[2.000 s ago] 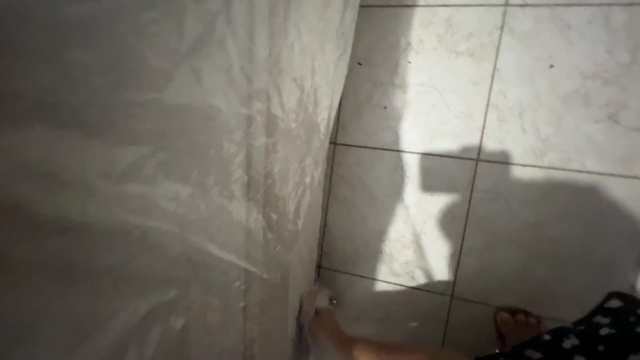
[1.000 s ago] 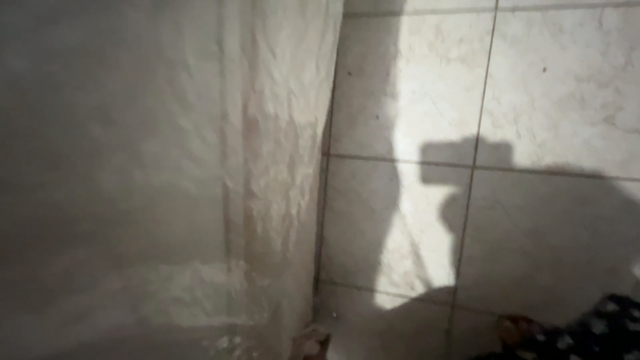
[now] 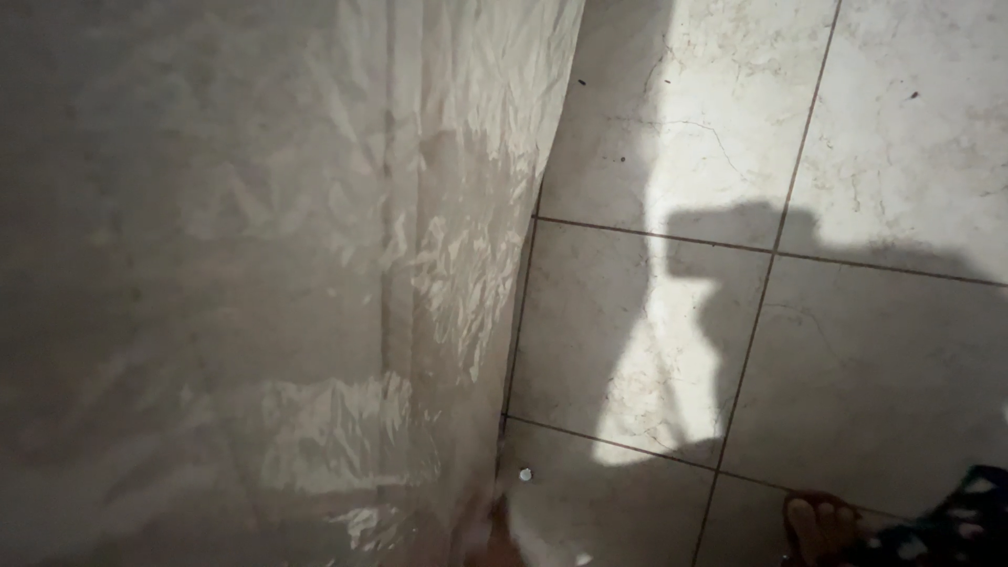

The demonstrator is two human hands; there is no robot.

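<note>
A large, wrinkled translucent plastic sheet [image 3: 315, 236] fills the left half of the view. At the bottom edge, beside the sheet's right border, shows a dim, blurred patch of skin, apparently my left hand [image 3: 492, 539]. It is partly hidden by plastic and cut off by the frame, so its grip cannot be made out. A small round white thing [image 3: 526, 474] lies just above and to its right. My right hand is out of view.
Pale floor tiles [image 3: 882, 346] with dark joints lie to the right, bearing small dark specks and a shadow of a person. At the lower right are a bare foot's toes [image 3: 819, 520] and dark patterned cloth [image 3: 961, 520].
The hand-like shape and forearm at the bottom, plainer two seconds ago, now show only as a small part at the frame's edge. The sheet's folds and shine have shifted.
</note>
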